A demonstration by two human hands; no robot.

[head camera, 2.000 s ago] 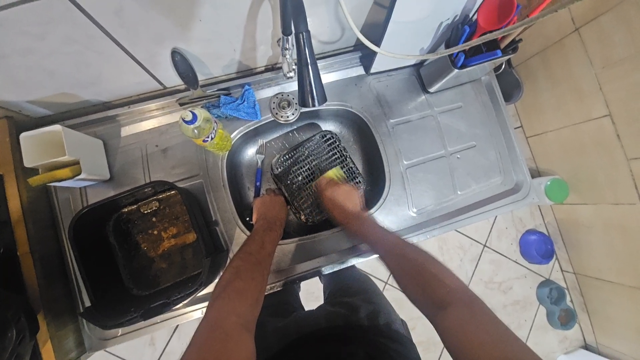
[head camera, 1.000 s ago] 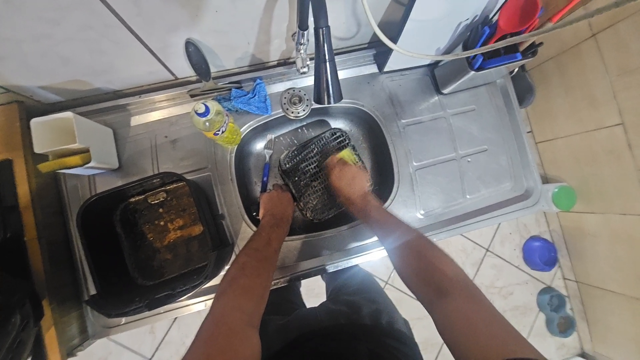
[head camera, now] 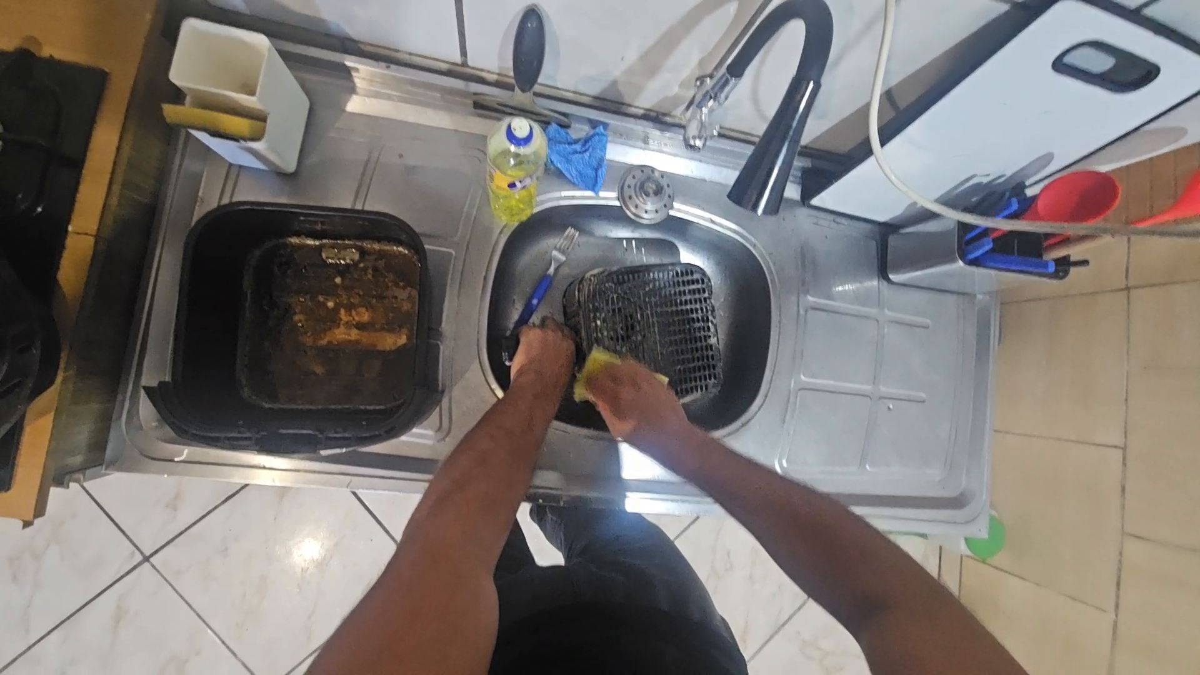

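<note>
A black grid tray (head camera: 656,323), like an air fryer's crisper plate, lies tilted in the steel sink bowl (head camera: 750,375). My left hand (head camera: 546,352) grips its left edge; the fingertips are partly hidden. In my right hand (head camera: 637,398) is a yellow sponge (head camera: 597,370), pressed at the tray's lower left part. A fork with a blue handle (head camera: 541,291) rests in the bowl, left of the tray and just above my left hand. On the left drainboard sits a black air fryer drawer (head camera: 202,328) with brown grime on its inner floor.
Behind the bowl stand a bottle of yellow dish soap (head camera: 514,178), a blue cloth (head camera: 579,155), a metal sink strainer (head camera: 646,194) and a black faucet (head camera: 773,150). A white container (head camera: 281,103) is at the back left. At the right is a utensil holder (head camera: 923,258). A stove (head camera: 37,206) borders the left.
My right hand has moved with the sponge from the tray's right part to its lower left. My left hand stays at the tray's left edge. The view has shifted.
</note>
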